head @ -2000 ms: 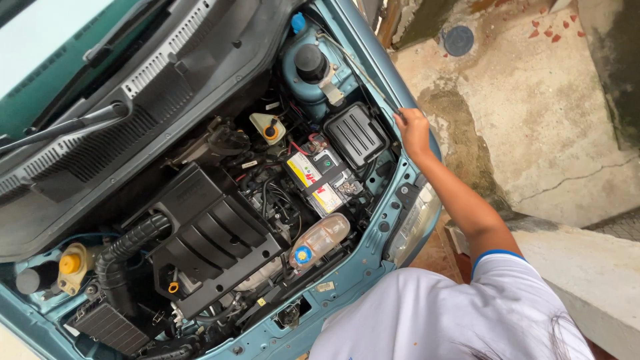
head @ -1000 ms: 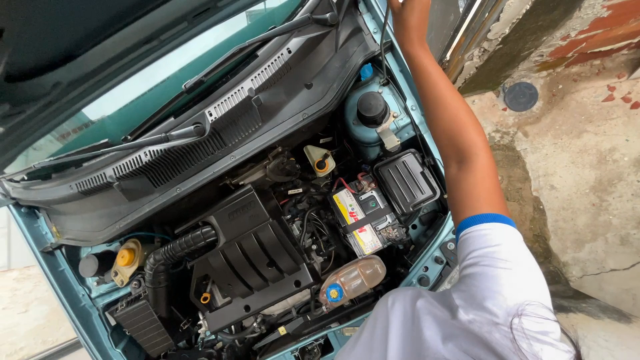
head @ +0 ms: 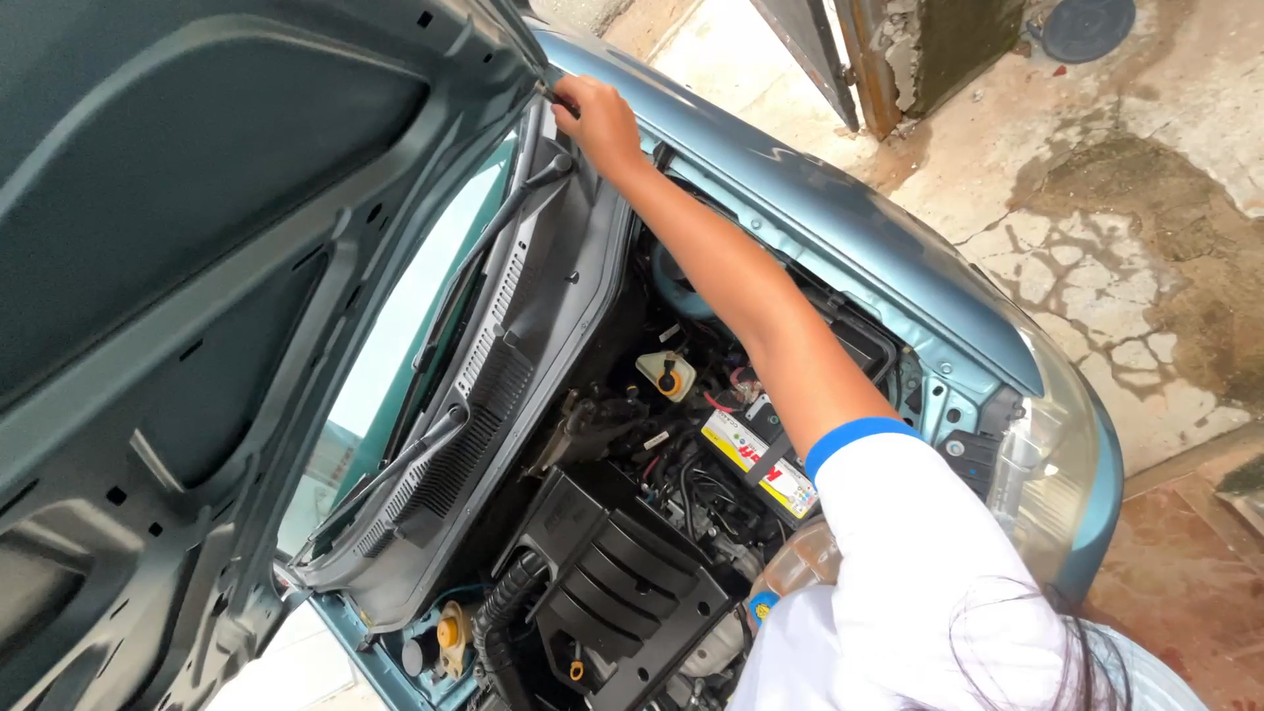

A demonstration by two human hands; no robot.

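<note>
One of my hands (head: 599, 120), on the arm that comes up from the lower right, is closed around a thin dark rod (head: 556, 97) near the rear corner of the raised hood (head: 227, 227). By how the arm enters, I take it for my right hand. Below the arm lies the open engine bay of a blue car, with a black plastic engine cover (head: 622, 592), a battery (head: 755, 464) with a yellow and white label, and a coolant reservoir (head: 805, 553) with a blue cap, partly behind the white sleeve. My left hand is out of sight.
The windshield (head: 395, 365) and wiper arms (head: 484, 247) lie between hood and engine bay. A blue fender (head: 790, 178) and a headlight (head: 1052, 474) edge the bay on the right. Beyond are cracked concrete ground, a metal gate (head: 810, 49) and a round dark cover (head: 1086, 25).
My right hand has moved from the fender's edge beside the battery box up to the rear corner of the hood. The view has shifted, so more of the hood's underside shows.
</note>
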